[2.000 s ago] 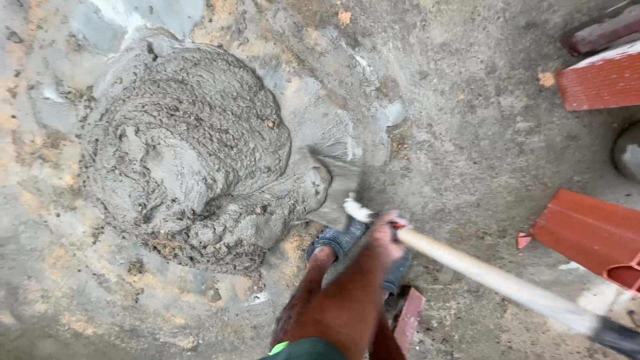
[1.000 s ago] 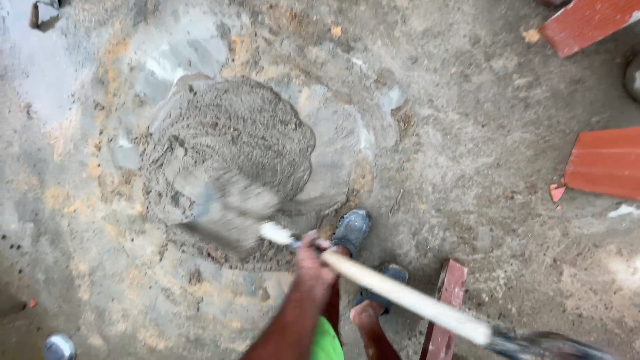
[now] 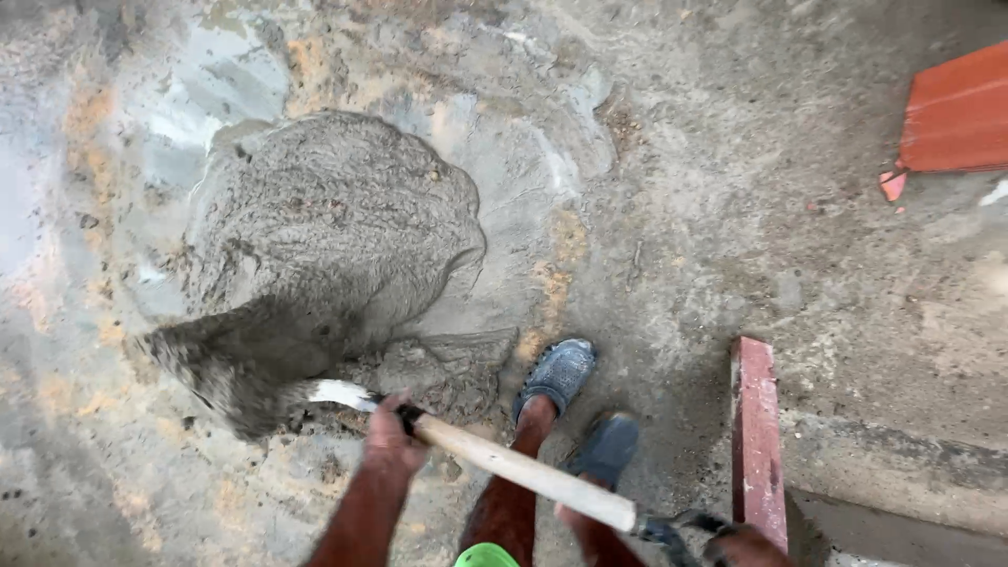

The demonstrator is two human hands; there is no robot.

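My left hand (image 3: 394,437) is closed around the lower end of a shovel (image 3: 528,475), where the wooden shaft meets the white-smeared neck. At the bottom right, my right hand (image 3: 744,545) is wrapped on the shovel's dark end grip, partly cut off by the frame edge. The shovel's blade, coated with wet mortar and blurred, is tilted at the lower left edge of a round heap of wet grey mortar (image 3: 339,213). Mortar covers most of the blade, so its outline is hard to tell.
My feet, in grey-blue clogs (image 3: 561,374), stand just right of the heap. A reddish bar (image 3: 757,441) lies to their right. A red-orange block (image 3: 957,114) is at the upper right, beside small broken pieces (image 3: 892,186). Smeared mortar coats the concrete floor (image 3: 693,236).
The shovel blade was at the heap's right side two seconds ago, then over its lower part, and is now at its lower left edge. My left hand has stayed on the shovel.
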